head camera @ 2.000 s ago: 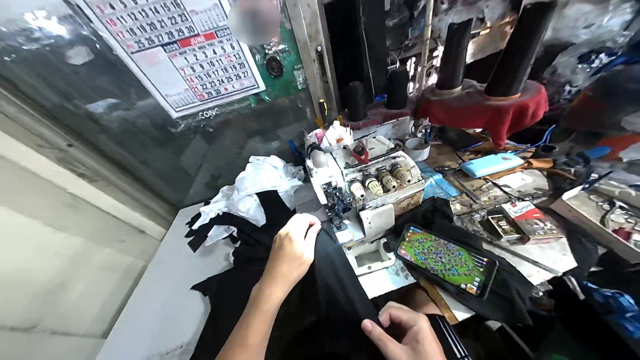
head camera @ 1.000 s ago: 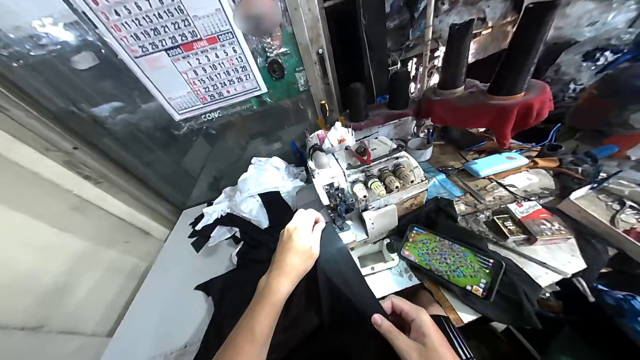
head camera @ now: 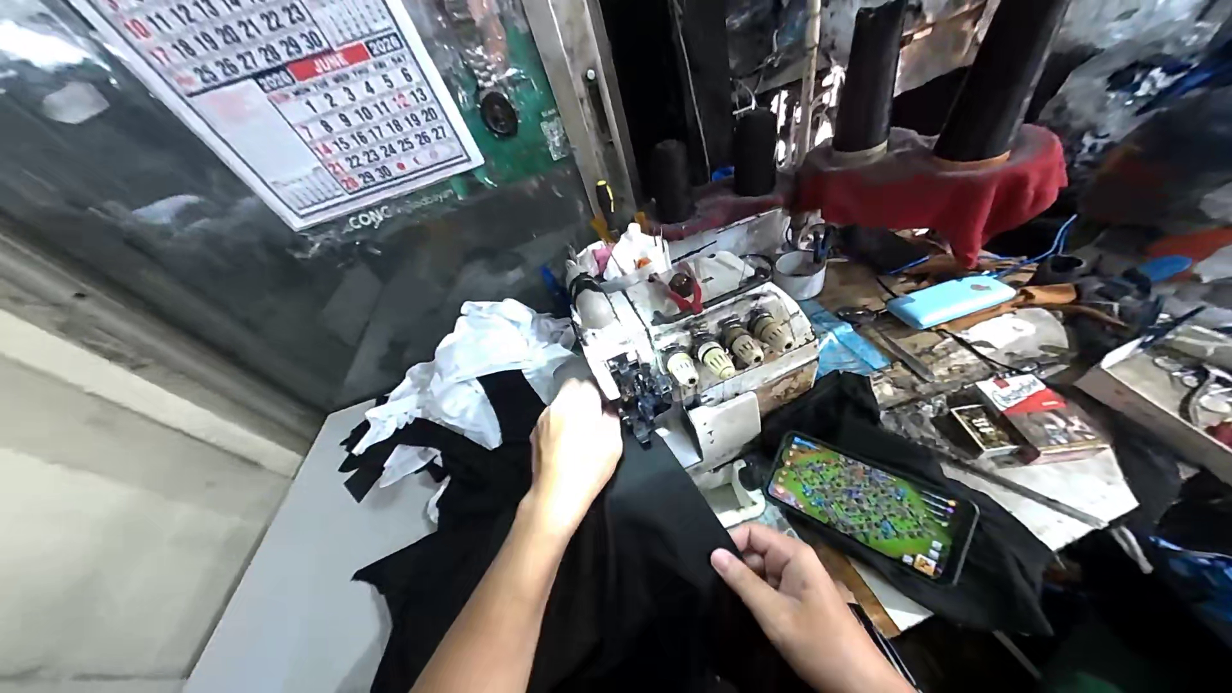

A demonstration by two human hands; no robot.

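An overlock sewing machine (head camera: 703, 337), white and worn, stands in the middle with its tension dials facing me. Black fabric (head camera: 664, 510) lies with its edge at the presser foot and hangs toward me. My left hand (head camera: 577, 443) rests on the fabric just left of the needle area, its fingertips partly hidden and blurred. Lower down, my right hand (head camera: 789, 587) pinches the fabric's right edge between thumb and fingers. White fabric scraps (head camera: 481, 366) lie with black pieces behind my left hand.
A smartphone (head camera: 871, 505) showing a game lies on black cloth at the right. Beyond it are a cigarette pack (head camera: 1044, 419), a light blue case (head camera: 951, 300) and an open box (head camera: 1174, 385). Black thread cones (head camera: 866, 82) stand behind the machine. A glass panel with a calendar (head camera: 327, 106) borders the left.
My left hand has moved up closer to the presser foot, beside the machine. The black fabric between my hands lies at the foot, and my right hand keeps hold of its edge.
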